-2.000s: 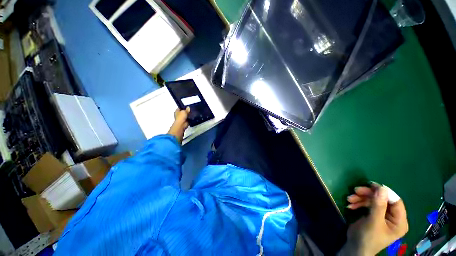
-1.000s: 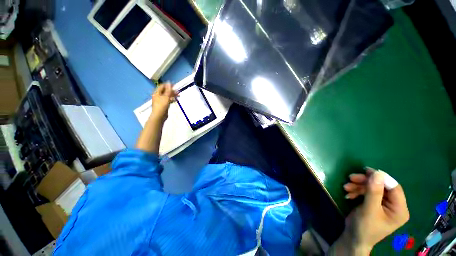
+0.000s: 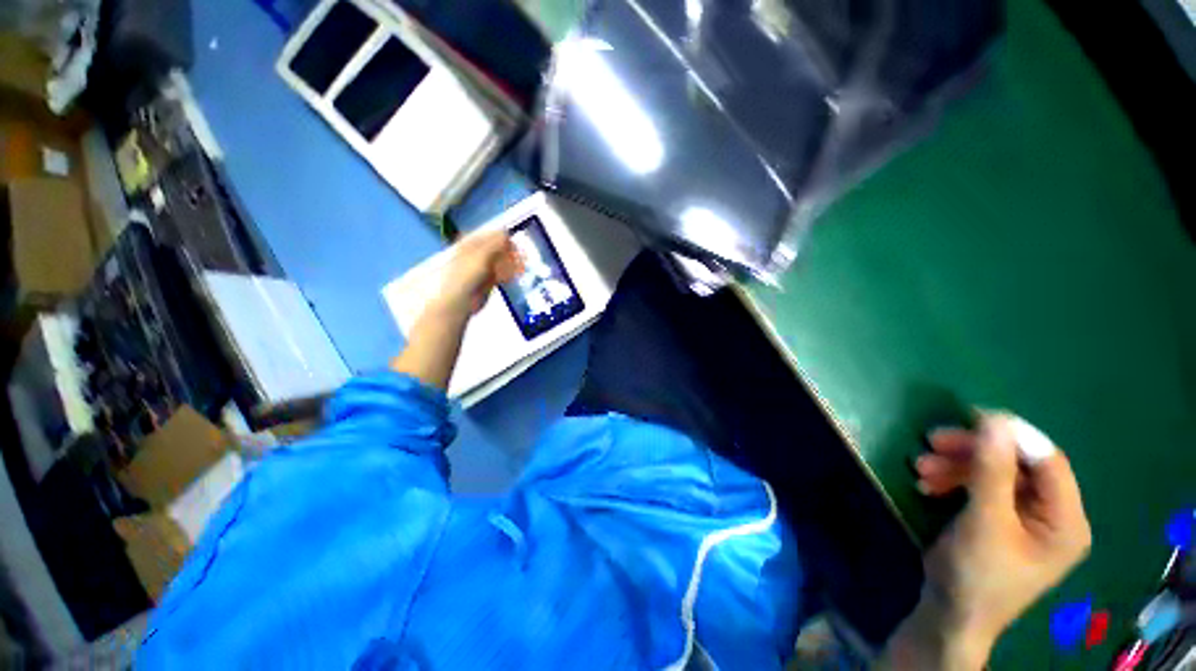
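A tablet [image 3: 543, 291] with a black frame and a lit picture on its screen lies in a white tray [image 3: 422, 291] left of the wearer's lap. My left hand [image 3: 480, 269] is over the tablet's left edge, fingers at the screen. Whether it grips or only touches the tablet cannot be told. My right hand [image 3: 1007, 537] is above the green mat at the lower right. It holds a small white item [image 3: 1031, 442] between thumb and fingers.
Wrapped glossy panels [image 3: 695, 118] lie on the green mat [image 3: 905, 288] ahead. Another white tray stack [image 3: 433, 144] with two black tablets stands at upper left. Open cardboard boxes [image 3: 184, 459] are at lower left. Blue and red picks [image 3: 1073, 621] and tools lie at lower right.
The tablet was dark with a white label, then lit white, and now shows a picture. My left hand moved off it, then back to its edge. My right hand still holds the white item.
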